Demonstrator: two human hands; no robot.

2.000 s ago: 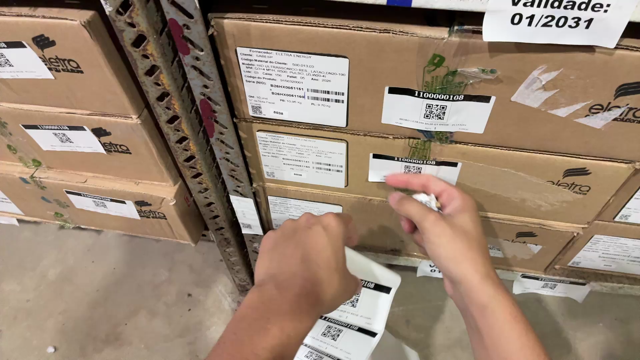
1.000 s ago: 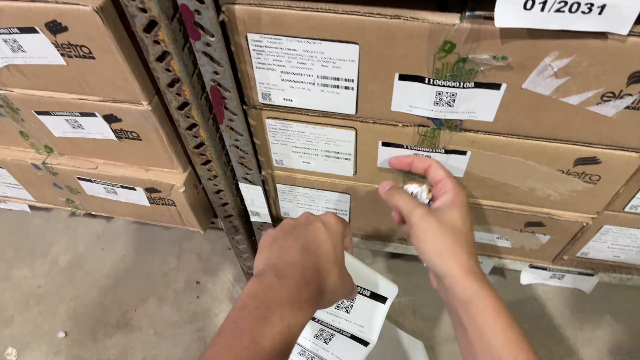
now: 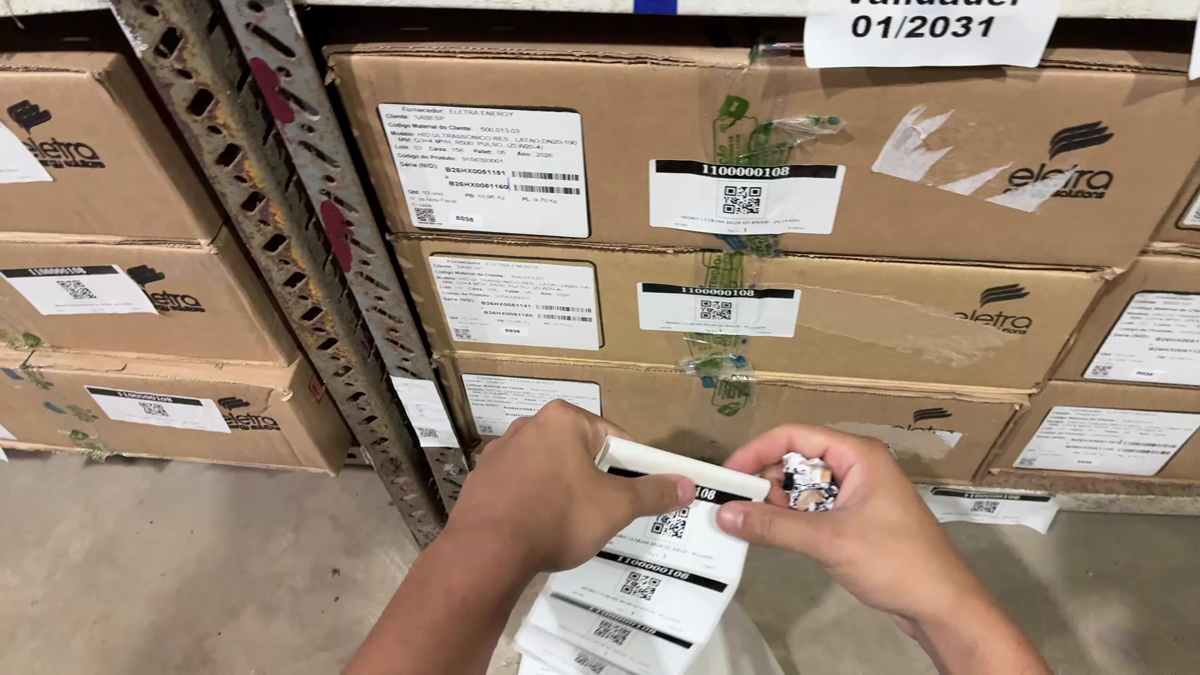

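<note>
A strip of printed labels, white with black bands and square codes, hangs from my left hand, whose thumb presses on its folded top end. My right hand pinches the right corner of that same end between thumb and forefinger. A crumpled ball of printed paper sits in the curl of my right hand's fingers. Beyond the hands, cardboard boxes are stacked on a shelf; the top box and the middle box each bear a matching banded label across green-printed tape.
A rusty perforated steel upright stands left of the stack. More cardboard boxes lie beyond it, and others at the right. A banded label hangs at the shelf's lower edge. Concrete floor lies below.
My right hand has come down and left from in front of the middle box to the top end of the label strip, which it now grips. The middle box's label is uncovered.
</note>
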